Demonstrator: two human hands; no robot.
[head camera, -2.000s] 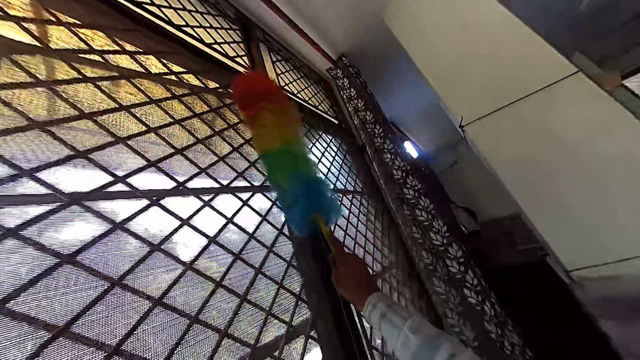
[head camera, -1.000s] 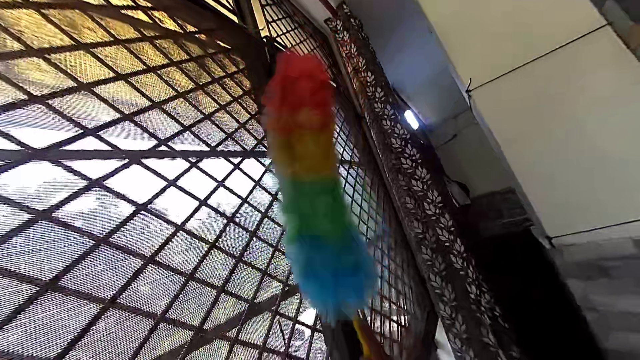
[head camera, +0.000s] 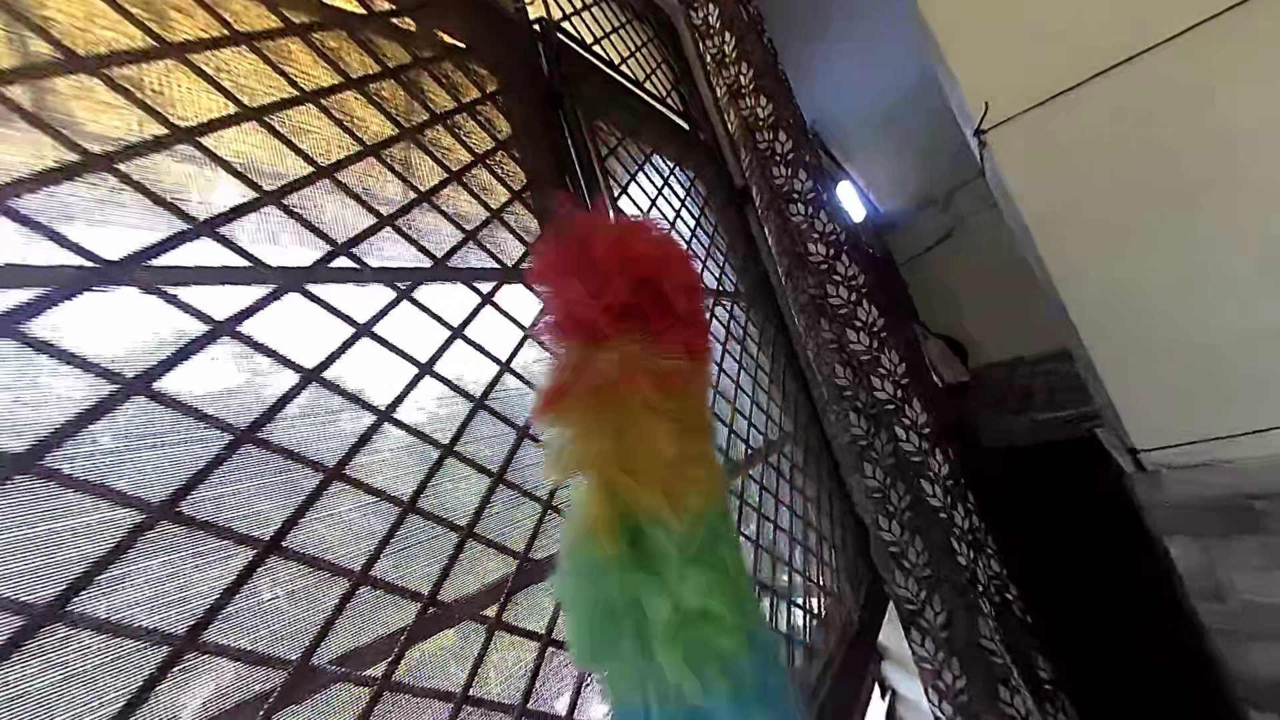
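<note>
A fluffy duster (head camera: 640, 430), banded red, orange-yellow, green and blue, stands nearly upright at the centre of the head view, somewhat blurred. Its red tip is in front of the dark frame post between two panels of a metal lattice window grille (head camera: 270, 270) with fine mesh behind it. Whether the duster touches the grille cannot be told. The handle and the hand on it are below the bottom edge of the view. Neither my left hand nor my right hand shows.
A dark curtain with a pale leaf pattern (head camera: 850, 330) hangs right of the grille, slanting down to the right. Beyond it are a lit lamp (head camera: 851, 201), a cream panelled surface (head camera: 1130, 220) and a dark area (head camera: 1070, 570) at the lower right.
Two seconds ago a hand in a light sleeve held the duster's yellow handle below its blue end; that hand is now out of view. The duster fills more of the view.
</note>
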